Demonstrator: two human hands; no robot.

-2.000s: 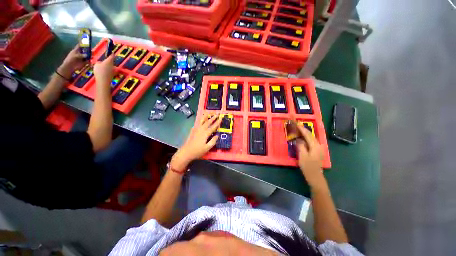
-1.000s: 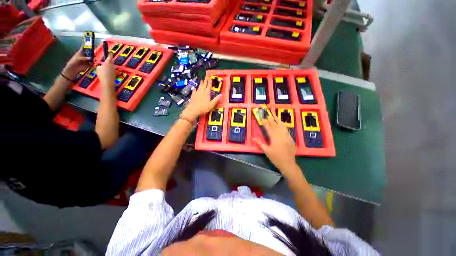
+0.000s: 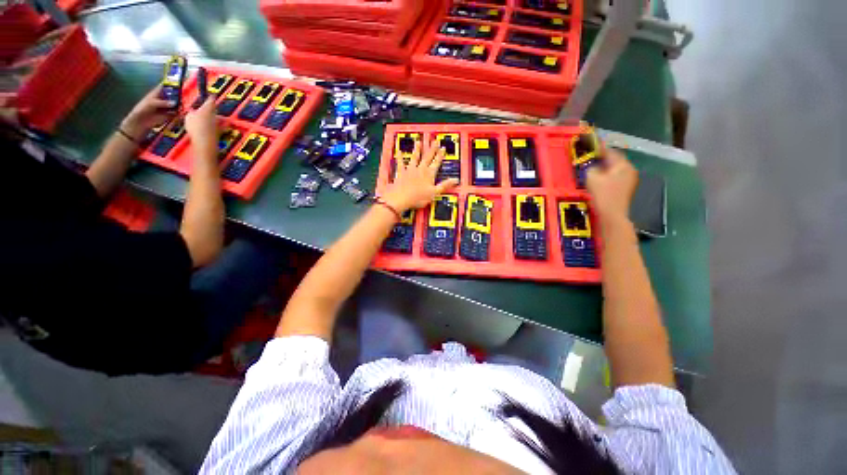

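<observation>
A red-orange phone tray (image 3: 436, 263) lies on the bench in front of me. Its near row holds several keypad phones front up (image 3: 529, 228). In the far row two phones lie back up (image 3: 523, 162) in the middle, and front-up phones are at the left, partly under my fingers. My left hand (image 3: 417, 184) lies with spread fingers over the far-left phones; whether it grips one is hidden. My right hand (image 3: 613, 183) holds a keypad phone (image 3: 583, 148), front towards me, at the far-right pocket, partly hiding it.
A loose battery pile (image 3: 344, 134) lies left of my tray. Another person in black (image 3: 84, 250) handles phones over a second tray (image 3: 243, 190). Stacked red trays (image 3: 497, 78) and a metal upright (image 3: 599, 65) stand behind. A dark device (image 3: 653, 206) lies right, partly behind my right arm.
My right hand has moved from the near row to the far-right pocket and now holds a phone there. My left hand has shifted right, and the far row's second phone now shows its front.
</observation>
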